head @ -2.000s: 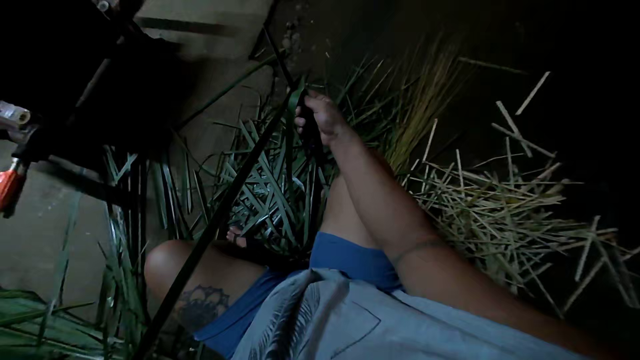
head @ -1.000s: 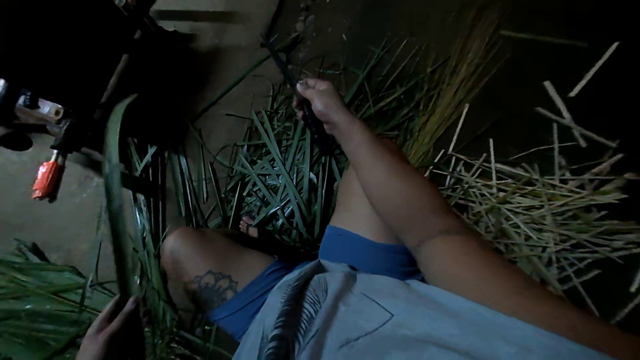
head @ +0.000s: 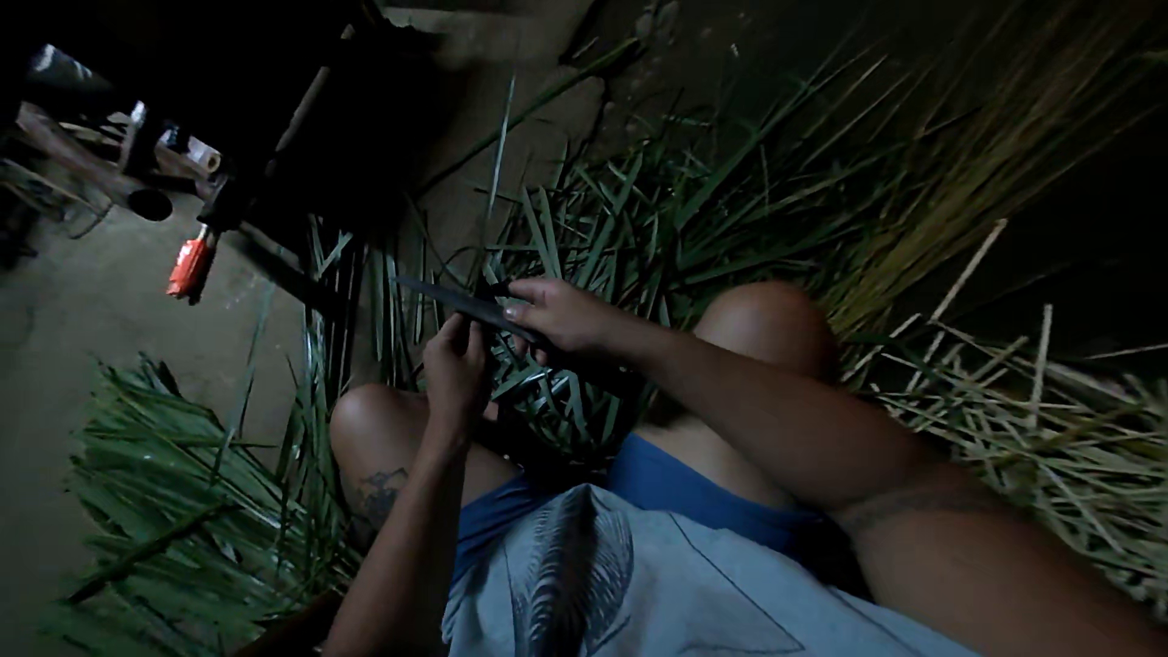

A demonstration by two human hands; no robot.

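Note:
My right hand (head: 557,315) grips a dark knife (head: 456,301), its blade pointing up and left across the space in front of my lap. Close under the blade, the fingers of my left hand (head: 456,365) are pinched together at a thin green leaf strip (head: 497,164), which seems to rise from there past the blade. How the strip meets the blade's edge is too dark to tell. Below and beyond both hands lies a heap of cut green leaf strips (head: 566,401) between my bent knees.
Palm-like green leaves (head: 164,511) lie at the lower left. Pale cut stalks (head: 1031,438) are scattered at the right, below long thin grassy stems (head: 967,173). A dark object with an orange-wrapped end (head: 189,269) and a metal pipe (head: 100,169) stand at the upper left.
My left hand has come from the lower left to beside the knife. The knife, held upright a second ago, now slants left. The long leaf strip seen at the left is no longer there.

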